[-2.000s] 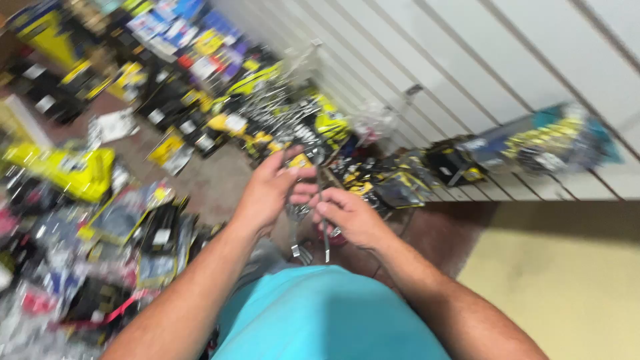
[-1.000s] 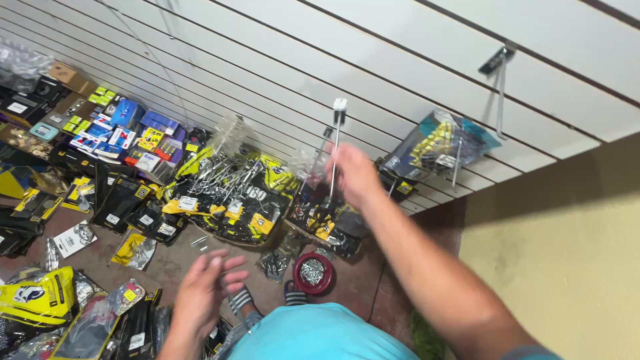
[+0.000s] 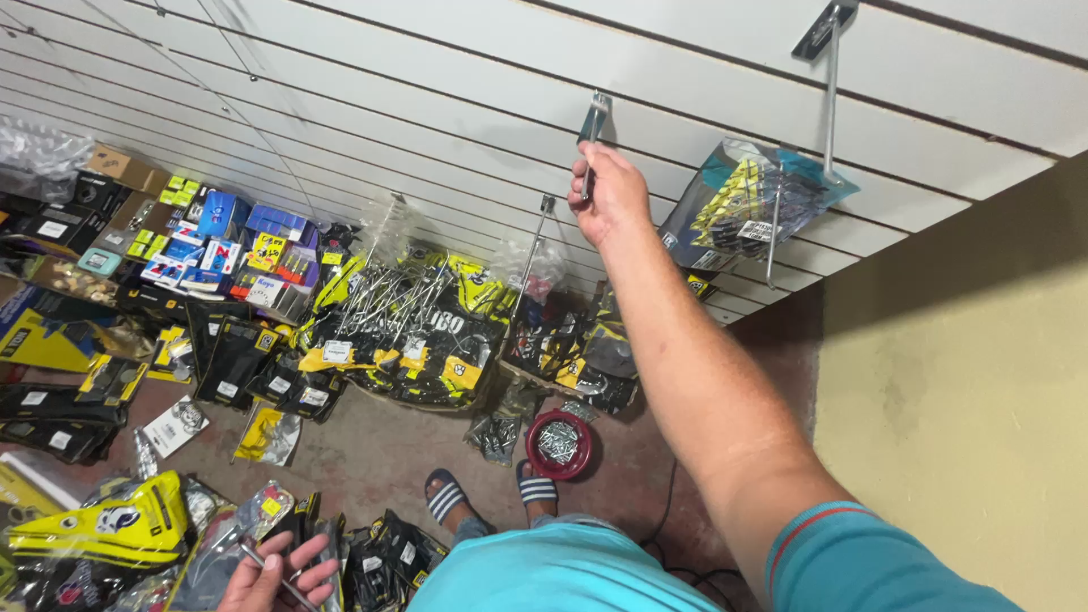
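Note:
My right hand (image 3: pixel 608 191) grips the arm of a metal slatwall hook (image 3: pixel 595 119), whose backplate is against a groove of the white slatwall (image 3: pixel 476 76). Low at the left, my left hand (image 3: pixel 280 574) holds a thin metal rod (image 3: pixel 276 576) across its palm, fingers partly spread; the rod's lower end leaves the frame. To the right of my right hand, another metal hook (image 3: pixel 831 102) is mounted on the wall, and plastic-bagged parts (image 3: pixel 752 208) hang beside it. A further hook (image 3: pixel 534 246) sticks out lower on the wall.
Below the wall lie a pile of metal hooks (image 3: pixel 395 297), packaged parts (image 3: pixel 425 374) and small boxes (image 3: pixel 204 246). A red bowl of screws or similar metal pieces (image 3: pixel 558 444) sits on the floor by my sandalled feet (image 3: pixel 446 497). More packages (image 3: pixel 102 527) lie at the lower left.
My hands were close together two seconds ago and are now far apart. The hook in my right hand, held up a second ago, is now against the slatwall. My left hand has moved lower left.

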